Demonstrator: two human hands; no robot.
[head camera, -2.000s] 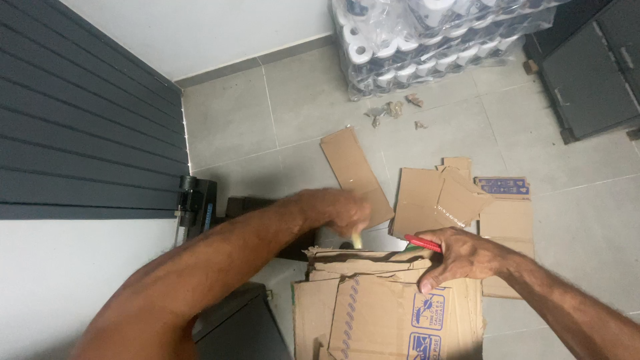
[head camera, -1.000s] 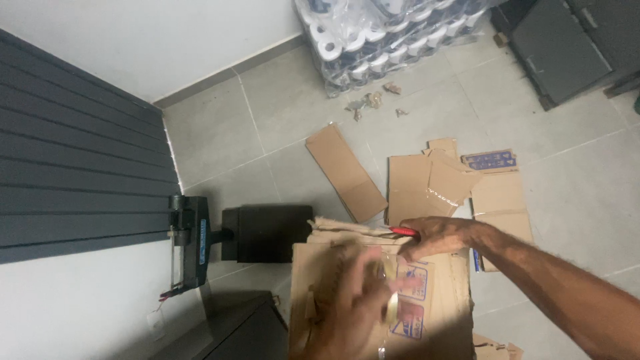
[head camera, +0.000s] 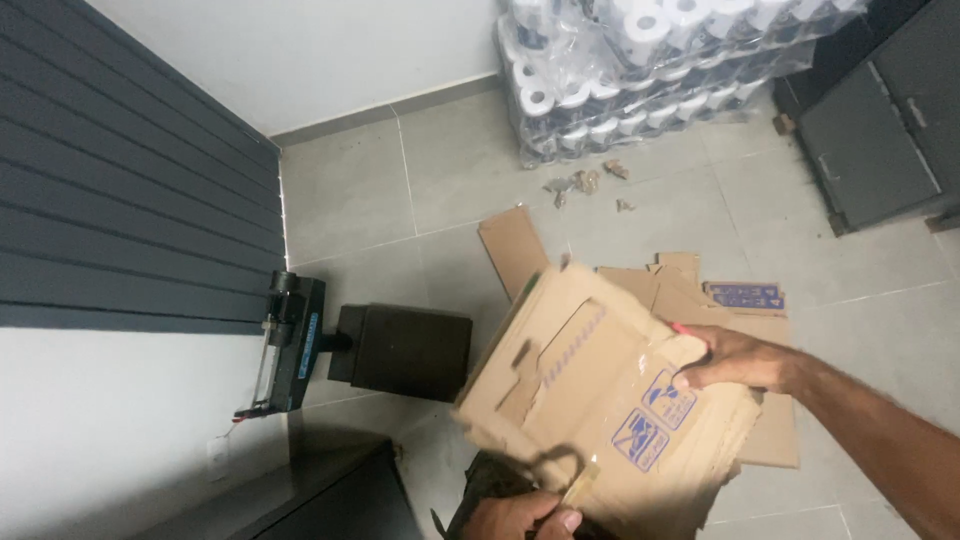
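A stack of flattened cardboard (head camera: 577, 375) with blue printed symbols is tilted in front of me. My right hand (head camera: 739, 364) grips its right edge, thumb on top, with a small part of a red object (head camera: 681, 328) showing by the fingers. Low in the view, my left hand (head camera: 525, 516) pinches a thin yellowish strip (head camera: 579, 486) that lies against the lower part of the stack; whether the strip is tape cannot be told. Beyond the stack, flat cardboard pieces (head camera: 514, 244) rest on the tiled floor.
Plastic-wrapped paper rolls (head camera: 600, 90) stand by the wall, with crumpled scraps (head camera: 586, 181) in front. A dark cabinet (head camera: 870, 142) is at upper right. To the left are a dark box-shaped object (head camera: 405, 351) and a black device (head camera: 296, 345); another dark piece of furniture (head camera: 337, 495) stands at lower left.
The cardboard stack has turned and tilted in my right hand. My left hand has moved down from over the stack to its lower edge.
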